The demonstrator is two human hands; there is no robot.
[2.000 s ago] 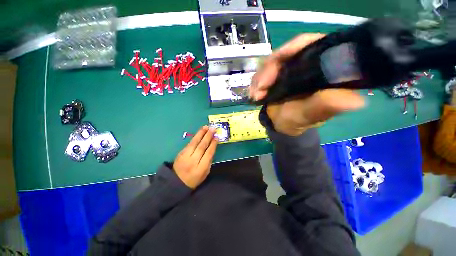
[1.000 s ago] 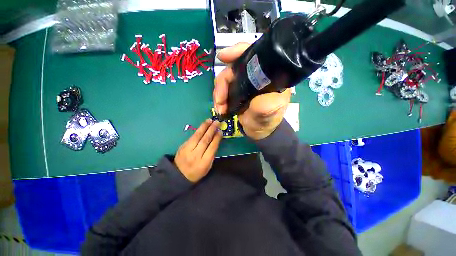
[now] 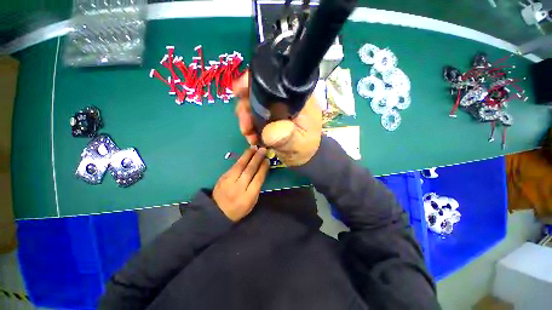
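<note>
My right hand (image 3: 290,130) is wrapped around the black electric screwdriver (image 3: 283,79), which stands nearly upright over the work and hides its own tip. My left hand (image 3: 238,186) lies flat with its fingertips pressed on the left side of a small module (image 3: 274,160) at the near table edge. Most of the module and of the yellow jig under it is hidden by my hands. A short red lead with a white plug (image 3: 230,155) sticks out left of my fingertips.
Red wires (image 3: 197,77) lie at centre-left, circuit boards (image 3: 126,163) and a black round part (image 3: 86,122) at left. A clear blister tray (image 3: 104,33) is rear left. Clear rings (image 3: 387,85) and wired assemblies (image 3: 484,94) lie at right. The screw feeder is partly hidden behind the screwdriver.
The screwdriver has swung in from the right over the module and turned more upright, and my right hand has moved left with it. My left hand stays at the module.
</note>
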